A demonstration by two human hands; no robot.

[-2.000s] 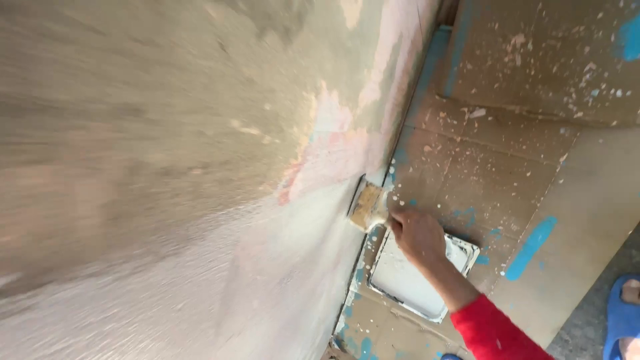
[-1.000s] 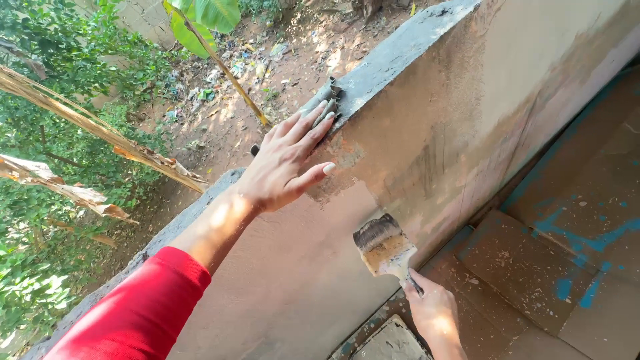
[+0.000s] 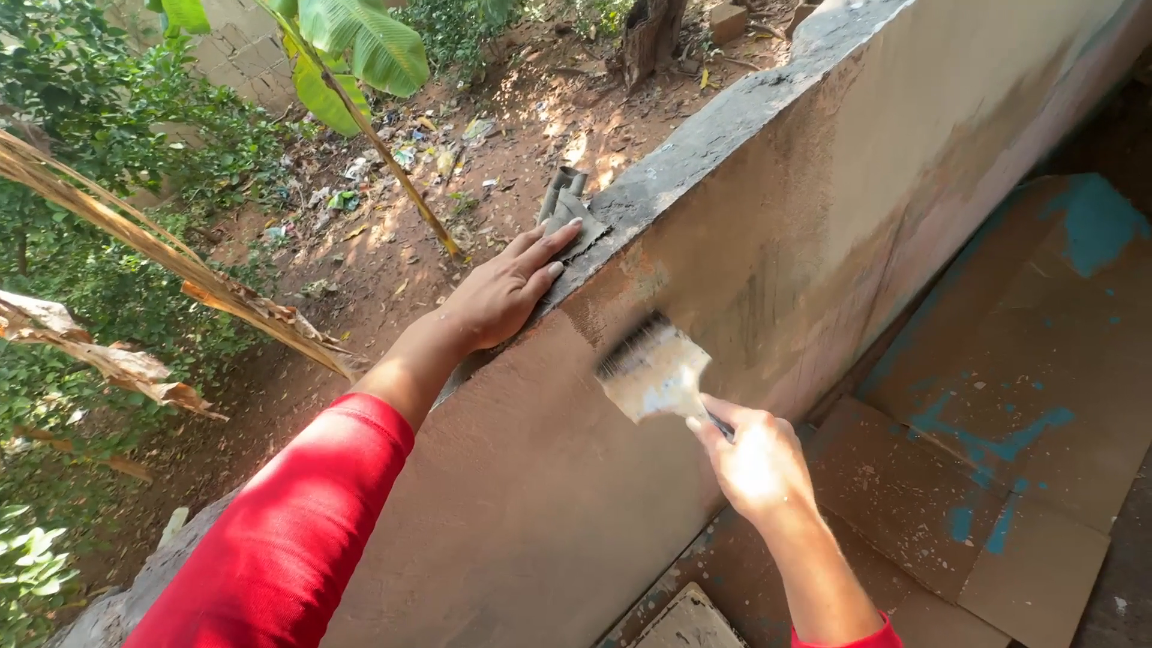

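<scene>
My right hand (image 3: 756, 454) grips the handle of a wide paintbrush (image 3: 657, 369), its dark bristles at the upper face of a low plastered wall (image 3: 504, 468), just under the top edge. The brush is slightly blurred, and pale paint coats its ferrule. My left hand (image 3: 508, 283) lies on the rough grey wall top, its fingertips over a crumpled grey piece of sheet material (image 3: 576, 216); whether they grip it I cannot tell. Fresh-looking, smoother coating covers the wall left of the brush; patchy brown and pink plaster shows to the right.
Below the wall, paint-spotted cardboard sheets (image 3: 909, 504) cover the floor. A paint tray (image 3: 688, 621) stands close to the wall's foot, partly out of frame. Beyond the wall lie littered soil, a banana plant (image 3: 360, 45), dry stalks (image 3: 180, 261) and bushes.
The brush has gone from low on the wall, beside the tray, to its upper part. My left hand, out of view at first, now rests on the wall top. The view has swung up.
</scene>
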